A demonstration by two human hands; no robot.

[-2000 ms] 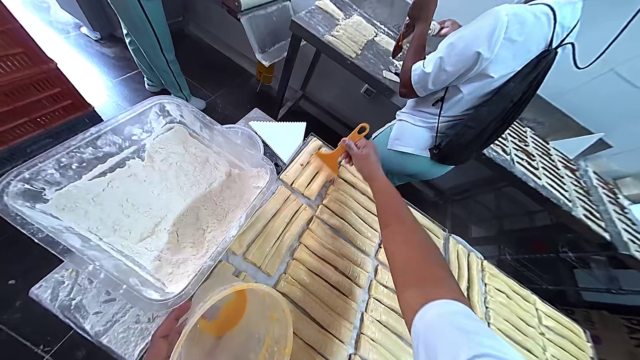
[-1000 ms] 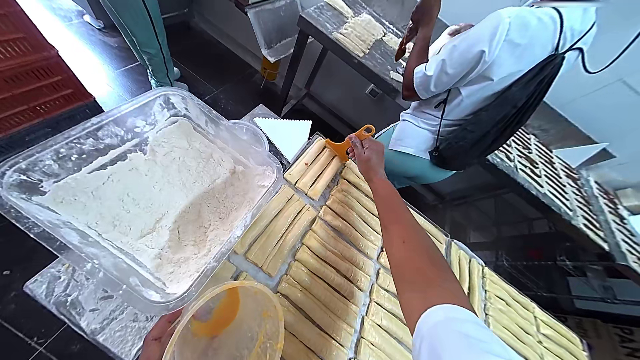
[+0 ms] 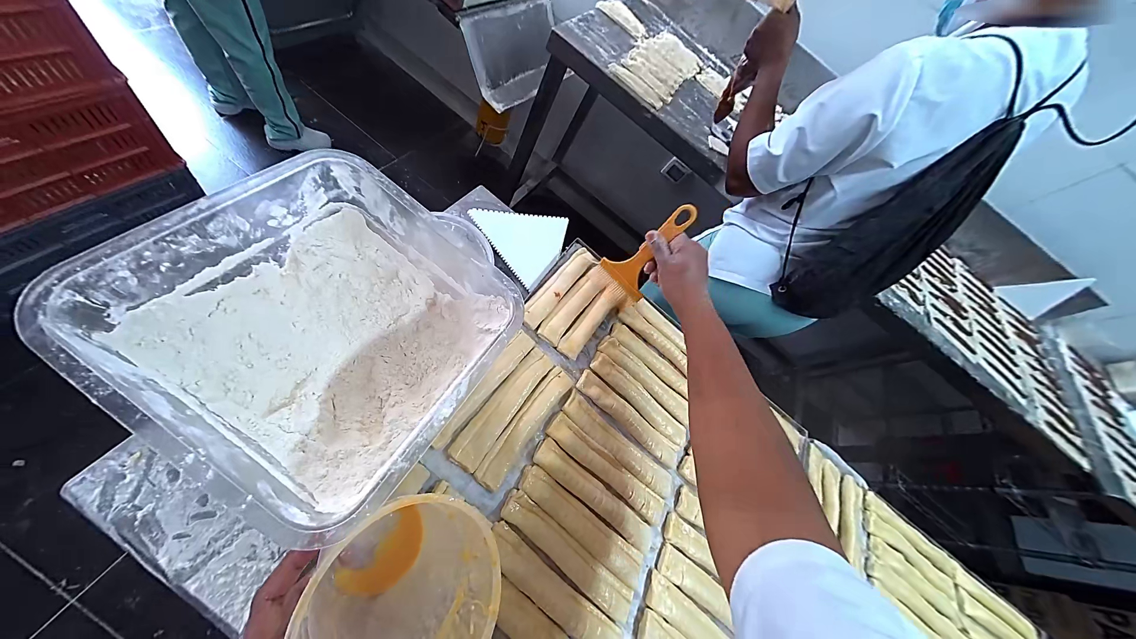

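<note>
My right hand [image 3: 679,266] grips an orange pastry brush [image 3: 632,266], its bristles on dough strips at the upper end of the tray. Long dough strips [image 3: 586,461] lie side by side in groups, many of them glossy. At the bottom, my left hand [image 3: 282,596] holds a translucent plastic tub [image 3: 444,568] by its side; part of the hand is hidden behind it. Orange-yellow liquid [image 3: 383,555] shows in the tub. Left of the strips stands a large clear plastic bin of flour [image 3: 266,328].
A white toothed scraper [image 3: 524,240] lies beyond the bin. Ahead right, a person [image 3: 852,151] in white works at a metal table [image 3: 612,53] with dough pieces. Another person's legs [image 3: 235,62] and red crates [image 3: 71,115] are at upper left. Filled trays [image 3: 994,346] stand at right.
My right hand and the brush have shifted slightly over the upper dough strips, and the bristles are down on the strips now. The tub in my left hand is tilted a little differently.
</note>
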